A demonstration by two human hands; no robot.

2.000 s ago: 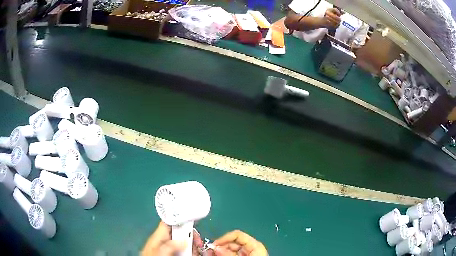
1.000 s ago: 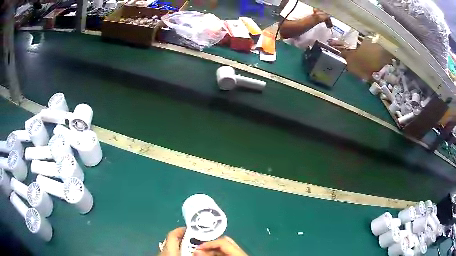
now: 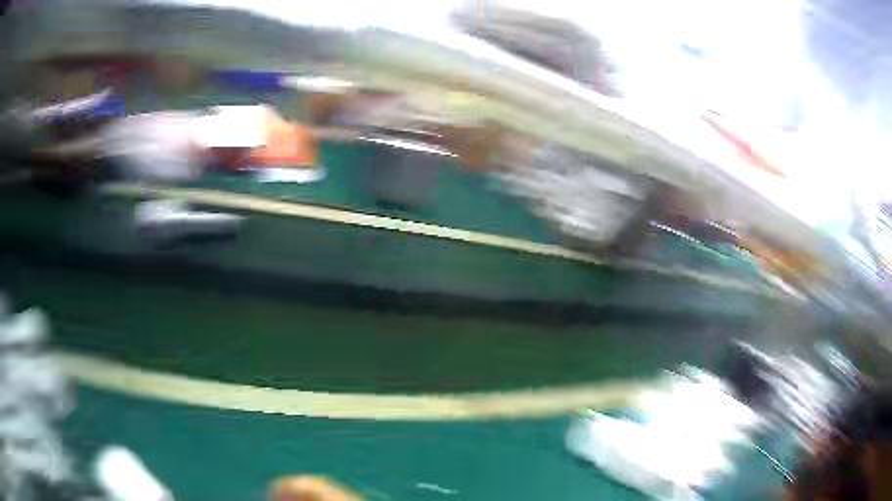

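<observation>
The view is strongly blurred. The fingers or edge of one hand (image 3: 313, 488) show at the bottom edge, left of centre, cut off by the frame. I cannot tell which of my hands it is or whether it holds anything; the other is not clearly seen. The fan body that was between my hands cannot be made out there. White fan bodies (image 3: 704, 421) form a smeared heap at the lower right, with a long white shape (image 3: 626, 452) at its left end. A blurred white piece (image 3: 132, 476) lies at the lower left.
More white fan bodies (image 3: 29, 401) are at the left edge. Beyond the pale edge strip (image 3: 293, 401), the green conveyor (image 3: 391, 338) carries one fan (image 3: 186, 221). Behind are orange and white packets (image 3: 284, 147), a dark box-shaped device (image 3: 406, 171) and a carton's white parts (image 3: 582, 201).
The view has swung to the right, so the benches and both piles sit further left. My hands and the fan body have gone from the lower centre, except for one cut-off hand.
</observation>
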